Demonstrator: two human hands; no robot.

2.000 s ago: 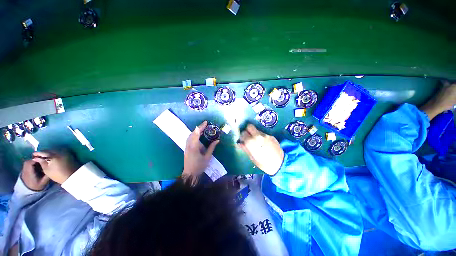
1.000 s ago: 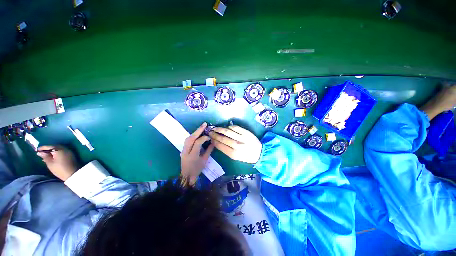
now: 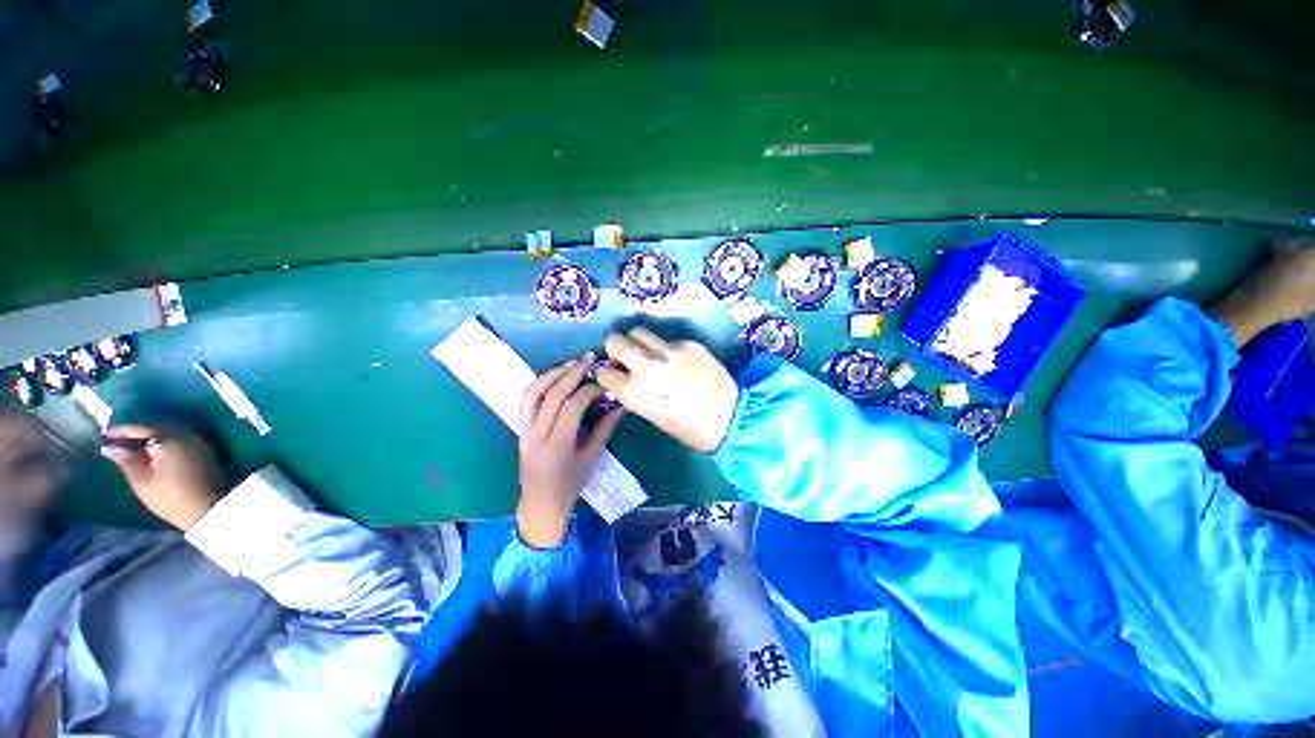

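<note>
My left hand (image 3: 560, 433) holds a dark round module (image 3: 596, 410), mostly hidden by the fingers, just above the bench. My right hand (image 3: 666, 384) lies over the module's upper side with bent fingertips touching it or close to it; whether they pinch anything is hidden. A long white sticker strip (image 3: 483, 363) lies slanting on the bench and passes under my left hand. Several round modules (image 3: 648, 276) with silver-white rings lie beyond and right of my hands, with small square batteries (image 3: 609, 235) near them.
A blue bin (image 3: 945, 289) of small white pieces stands right of the modules. The dark green belt (image 3: 476, 159) carries spaced modules and batteries. Neighbours' arms are at left and right. A slim white item (image 3: 234, 398) and a grey bar (image 3: 80, 327) lie left.
My right hand has moved left onto the module in my left hand, then slightly up along it. Items on the belt have shifted left. The left neighbour's hands have moved apart.
</note>
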